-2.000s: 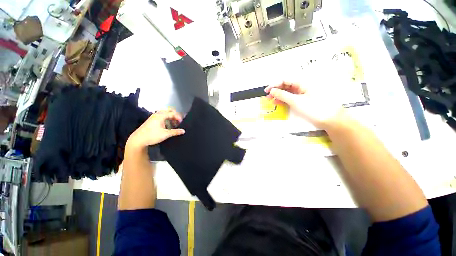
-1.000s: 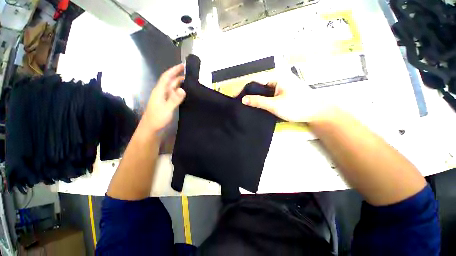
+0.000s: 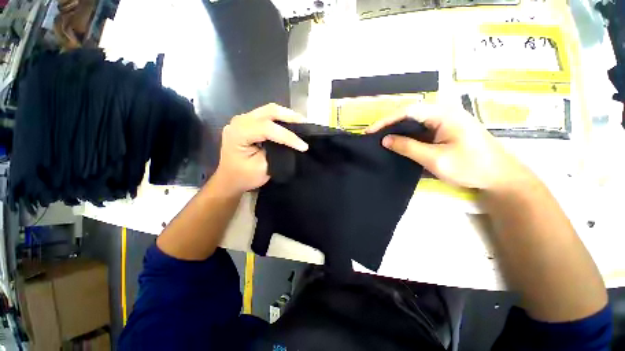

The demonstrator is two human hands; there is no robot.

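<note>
A black fabric panel (image 3: pixel 339 195) hangs between my two hands over the front of the template, its lower tabs hanging past the table's front edge. My left hand (image 3: pixel 264 144) holds the panel's upper left corner. My right hand (image 3: pixel 438 147) holds its upper right corner between thumb and fingers. The white template (image 3: pixel 445 103) with yellow edging lies behind the panel. A short straight black strip (image 3: pixel 385 83) lies in a template slot just beyond the panel's top edge.
A thick stack of black panels (image 3: pixel 82 130) is at the left. A dark slide plate (image 3: pixel 253 55) lies behind my left hand. Metal machine plates (image 3: pixel 411 5) are at the top edge. Black pieces (image 3: pixel 615 41) show at the far right edge. A cardboard box (image 3: pixel 65 298) stands below left.
My left hand has turned inward over the panel's upper left corner. The panel's top edge is now held roughly level along the template. The view has shifted.
</note>
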